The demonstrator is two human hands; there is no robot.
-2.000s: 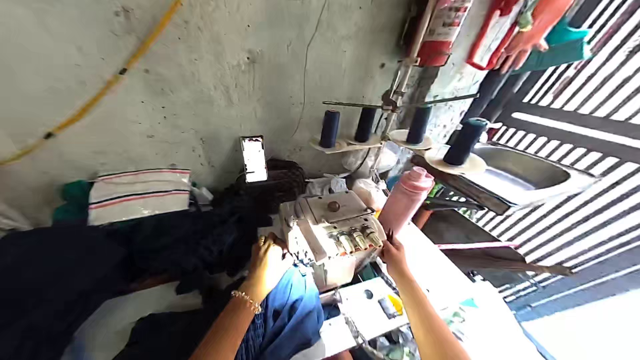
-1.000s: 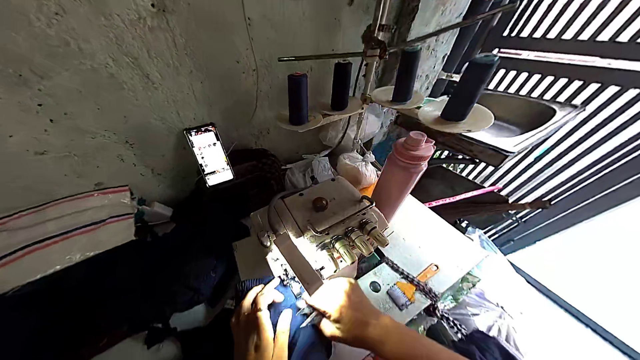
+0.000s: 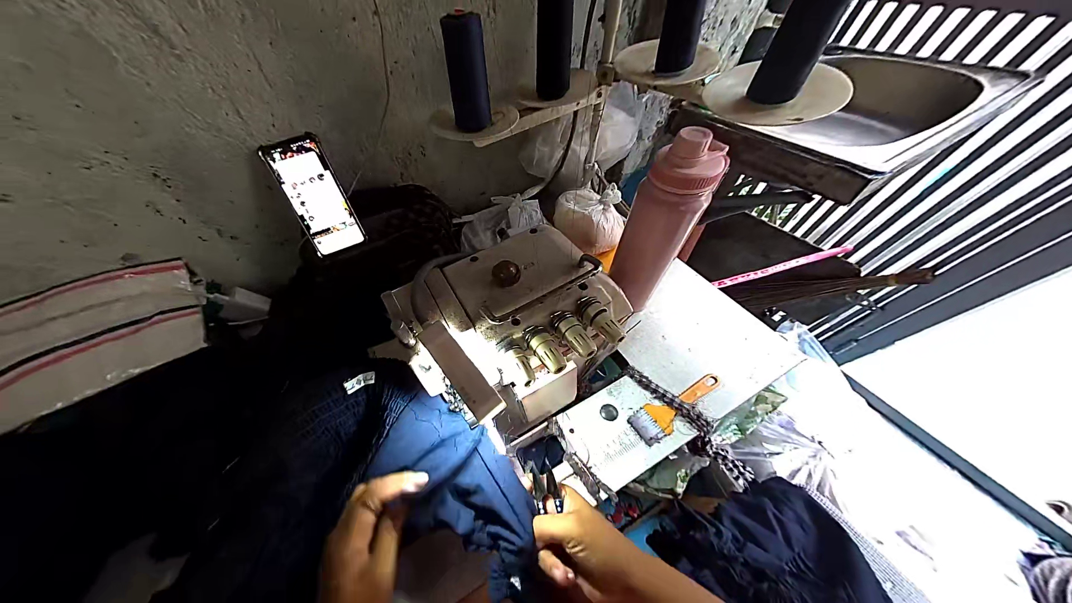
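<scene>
An overlock sewing machine [image 3: 519, 293] stands at the centre, its lit needle area toward me. Dark blue gathered fabric [image 3: 444, 452] lies at the machine's left front and hangs down between my hands. My left hand [image 3: 368, 528] is at the left edge of the lit cloth, thumb and fingers apart; whether it grips the cloth is unclear. My right hand [image 3: 578, 544] holds small thread snips [image 3: 546, 490], blades pointing up, just in front of the machine's base. An orange-handled brush [image 3: 674, 406] rests on the white machine table [image 3: 703, 335] to the right.
A pink bottle [image 3: 666, 218] stands behind the machine's right side. Dark thread cones [image 3: 466, 75] sit on a stand above. A lit phone [image 3: 314, 197] leans at the wall. A metal sink [image 3: 888, 100] is at upper right; more dark cloth [image 3: 770, 544] lies lower right.
My right hand was beside the pink bottle two seconds ago; it is now in front of the machine with the snips. My hands, close together one second ago, are now farther apart. The view has moved closer.
</scene>
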